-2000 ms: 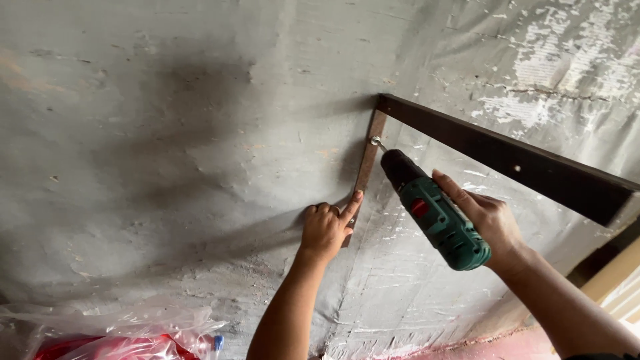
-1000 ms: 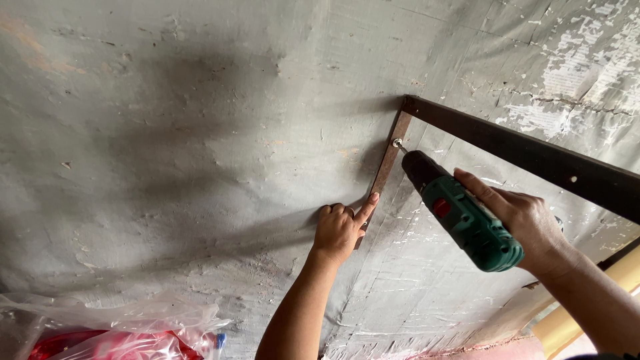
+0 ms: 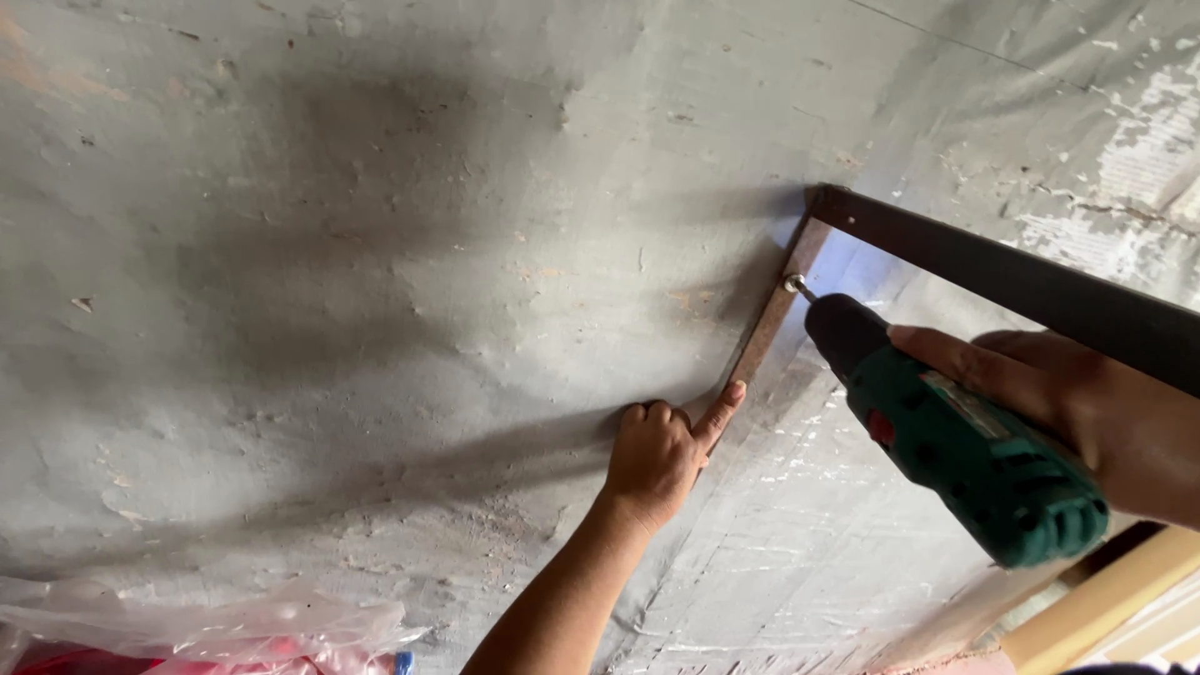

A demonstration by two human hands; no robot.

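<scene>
A dark metal angle bracket [image 3: 994, 272] has its narrow rusty leg flat against the grey wall, while its wide arm reaches out to the right. My left hand [image 3: 661, 455] presses the lower part of the leg, the thumb or a finger lying on it. In my right hand [image 3: 1041, 403] is a green cordless drill [image 3: 966, 450] with a black chuck; the bit in it meets a screw head [image 3: 795, 283] on the upper part of the leg. Bluish light falls on the wall near the screw. The drill's handle and trigger are hidden.
Peeling paint and cracks mark the wall [image 3: 422, 281]. Clear plastic wrapping [image 3: 206, 628] over something red lies at the lower left, beside a small blue item [image 3: 403, 662]. A yellowish beam or frame [image 3: 1102, 595] stands at the lower right.
Bluish light now shows on the wall around the screw, absent in the earlier frames. My left hand stays on the bracket's leg, and the drill bit stays at the screw. The view has shifted somewhat.
</scene>
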